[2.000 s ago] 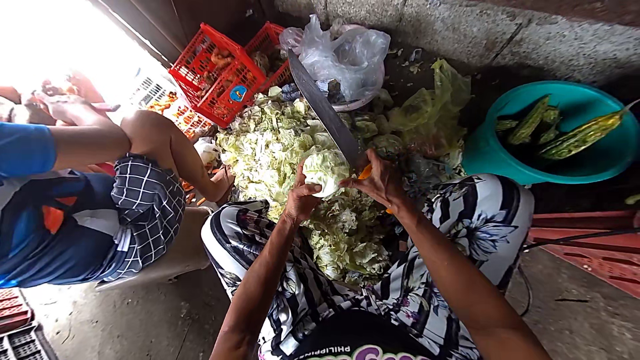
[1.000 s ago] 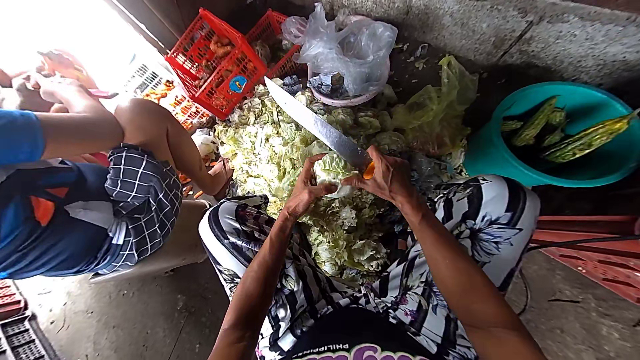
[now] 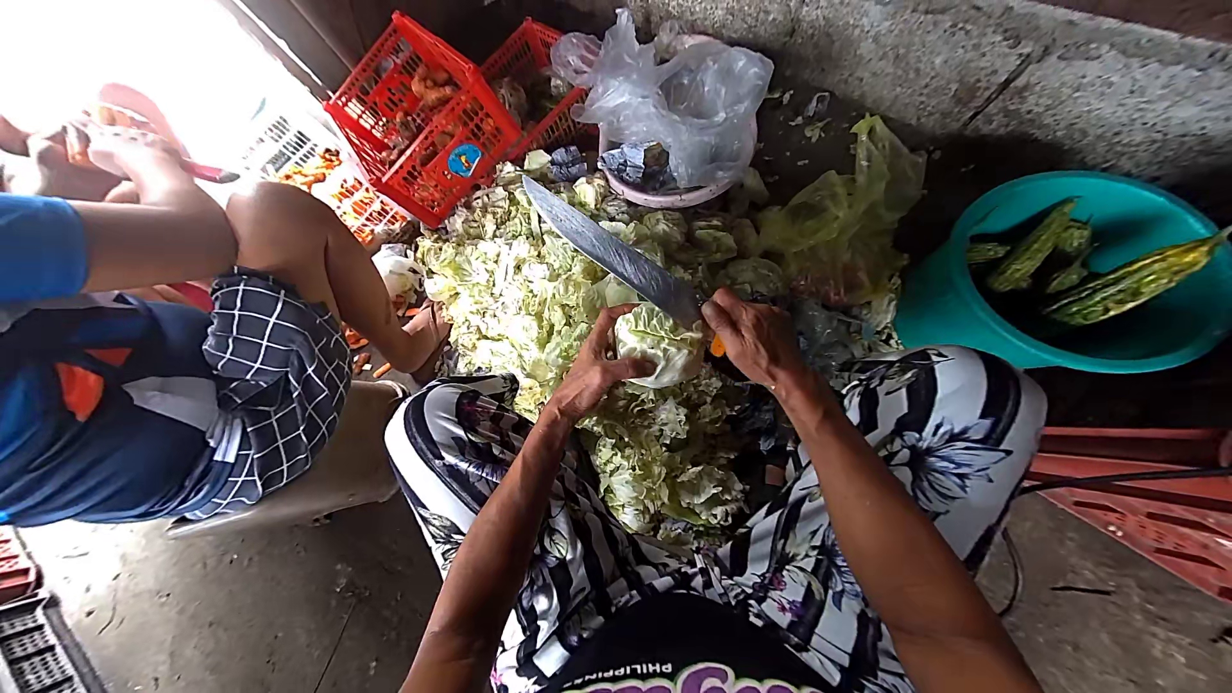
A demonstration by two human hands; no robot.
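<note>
My left hand (image 3: 599,371) grips a pale green cabbage head (image 3: 660,345) from its left side, thumb across the front. My right hand (image 3: 756,337) is closed on the handle of a large knife, of which a bit of orange shows below the fingers. The broad steel blade (image 3: 611,252) points up and to the left, its lower end against or just above the top right of the head. Beneath and beyond both hands spreads a heap of loose cabbage leaves (image 3: 520,298), reaching down between my knees.
Left, a seated person (image 3: 279,356) works with a knife near root vegetables. Red plastic crates (image 3: 423,115) and a tub with a clear plastic bag (image 3: 688,106) stand behind the heap. A yellow-green bag (image 3: 847,212) lies right of it, beside a teal basin (image 3: 1107,351) holding ridged green vegetables.
The knife blade has swung lower towards the left since the earliest frame. Both hands stay at the cabbage head. The neighbouring person's raised hand has moved a little.
</note>
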